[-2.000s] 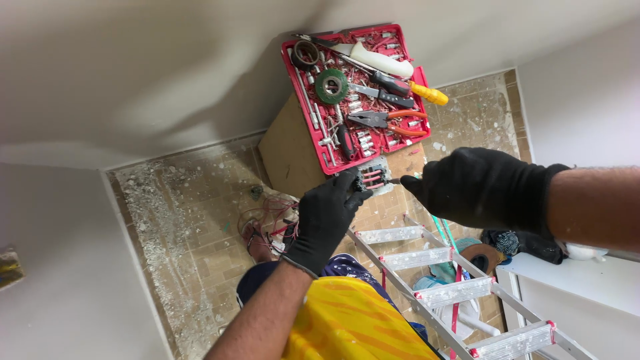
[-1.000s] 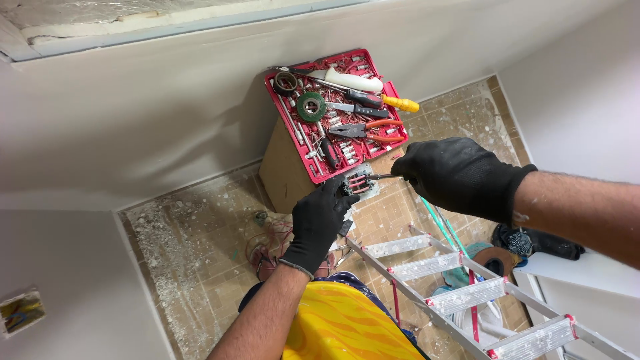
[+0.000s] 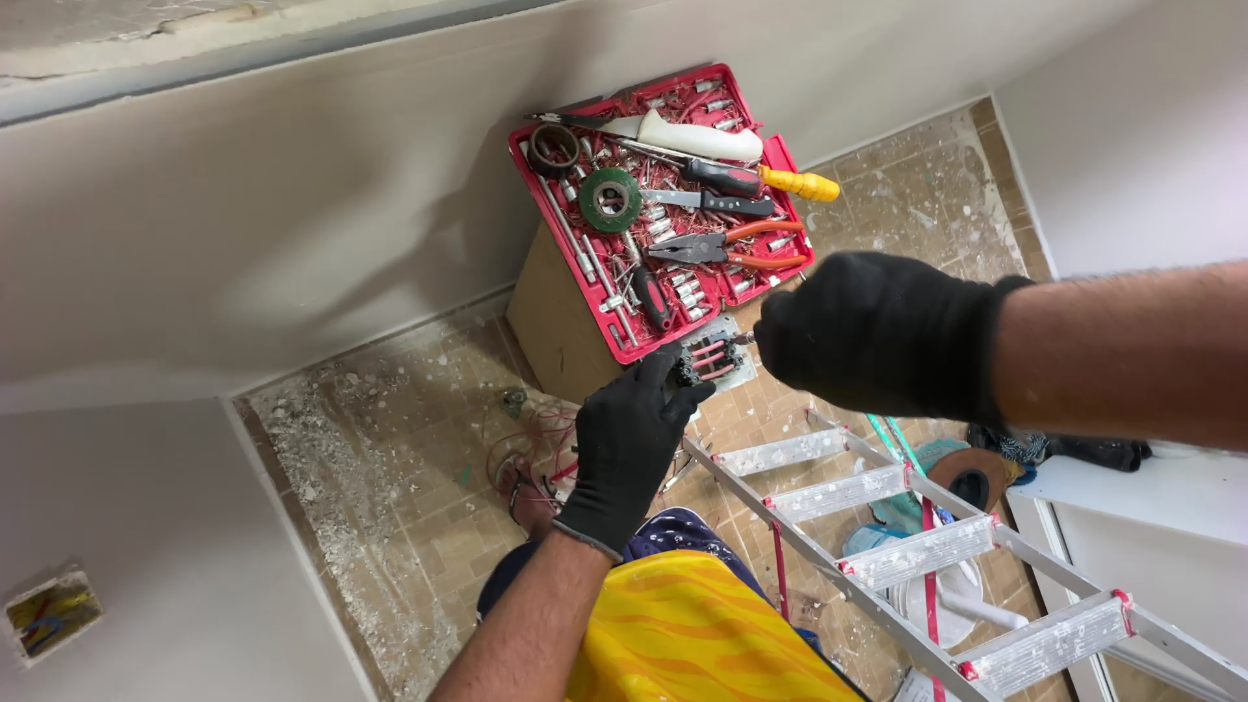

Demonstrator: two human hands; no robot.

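Note:
My left hand point(image 3: 636, 444), in a black glove, holds an electrical switch or socket module point(image 3: 710, 361) by its left side; short red wires bridge its back. Closed around a tool, my gloved right hand point(image 3: 877, 336) is just right of the module. Only the tool's thin shaft point(image 3: 745, 338) shows, its tip at the module's right edge; the glove hides its handle. Above lies a red socket-set case point(image 3: 624, 343) carrying pliers with orange handles point(image 3: 690, 250), green tape point(image 3: 611, 200), a white-handled knife point(image 3: 702, 136), a black-handled knife point(image 3: 736, 205) and a yellow-handled screwdriver point(image 3: 799, 184).
The case rests on a brown box point(image 3: 551, 312) beside the wall. An aluminium ladder point(image 3: 877, 492) stands at lower right, near a white bucket point(image 3: 941, 600) and a brown reel point(image 3: 975, 478). Red wires point(image 3: 541, 439) lie near my foot. A wall box point(image 3: 54, 616) with wires is at far left.
The view has tilted, bringing a ledge at top left and the wall box into fuller view. Both hands stay at the module, the right one still with the tool against its right side.

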